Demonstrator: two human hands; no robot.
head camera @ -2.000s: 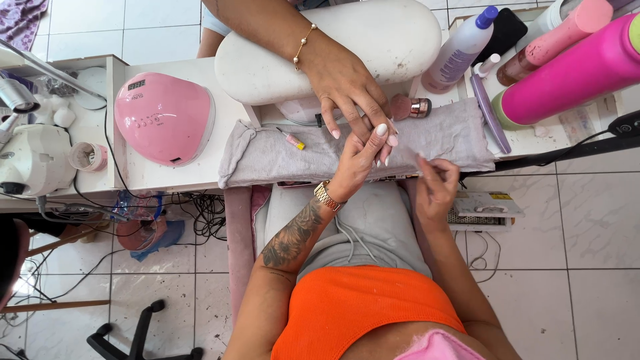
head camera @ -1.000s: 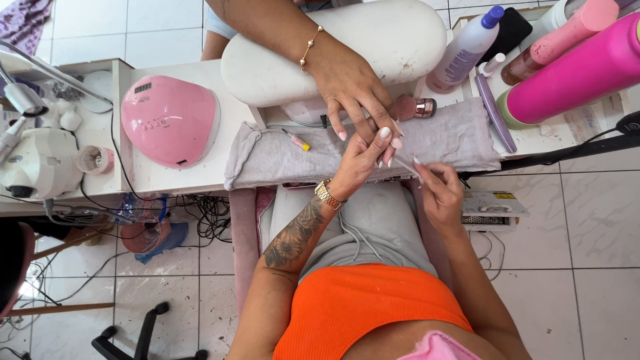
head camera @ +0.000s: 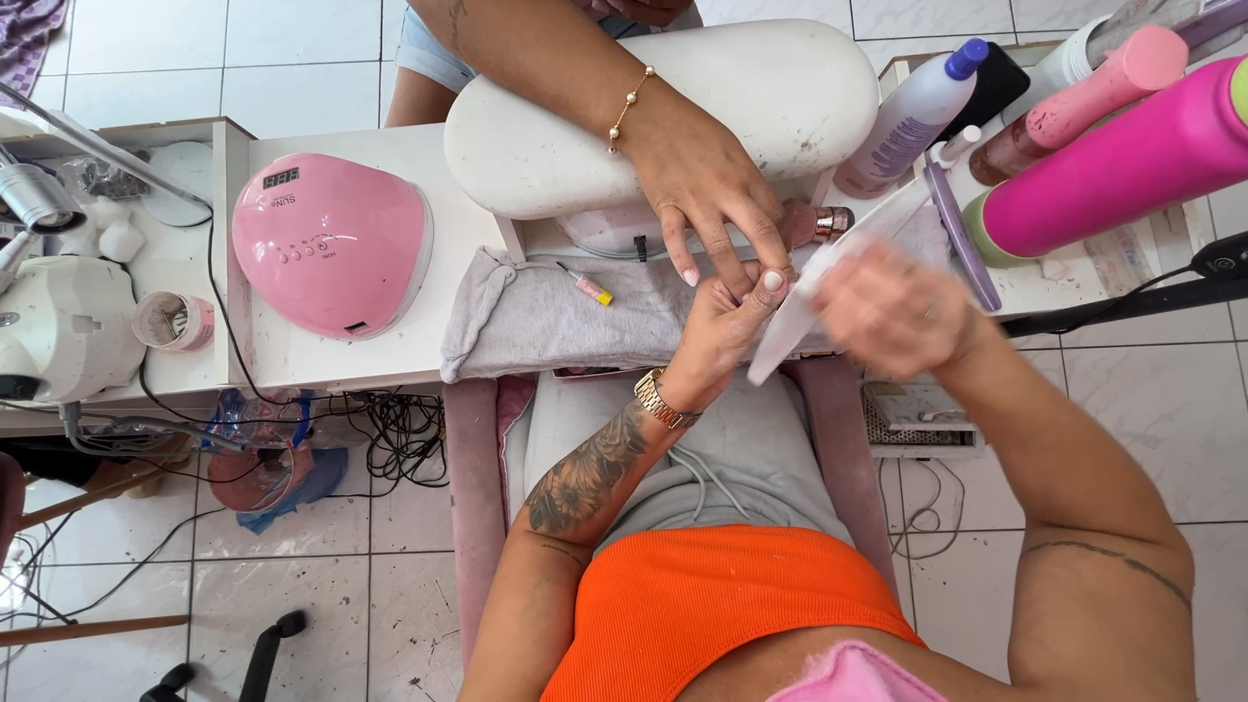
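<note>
My left hand (head camera: 733, 327), below a gold watch, grips a finger of another person's hand (head camera: 707, 185), which reaches over a white padded armrest (head camera: 663, 107). In my right hand (head camera: 887, 307), blurred, is a long white nail file (head camera: 795, 327), held slantwise beside the gripped fingertip. Beneath the hands lies a grey towel (head camera: 546, 327) with a small yellow-and-pink tool (head camera: 593, 290) on it. A pink bottle with a metallic collar (head camera: 829, 223) rests just behind the person's fingers.
At the left stand a pink nail lamp (head camera: 327, 244), a small pink cup (head camera: 174, 322) and a white machine (head camera: 68, 327). On the right are a white bottle with a blue cap (head camera: 916, 117), a purple stick-like tool (head camera: 960, 234) and a large magenta bottle (head camera: 1111, 156).
My right hand has moved up beside the other person's fingers, and the white file now shows large and slanted. My left hand keeps its hold on the person's hand.
</note>
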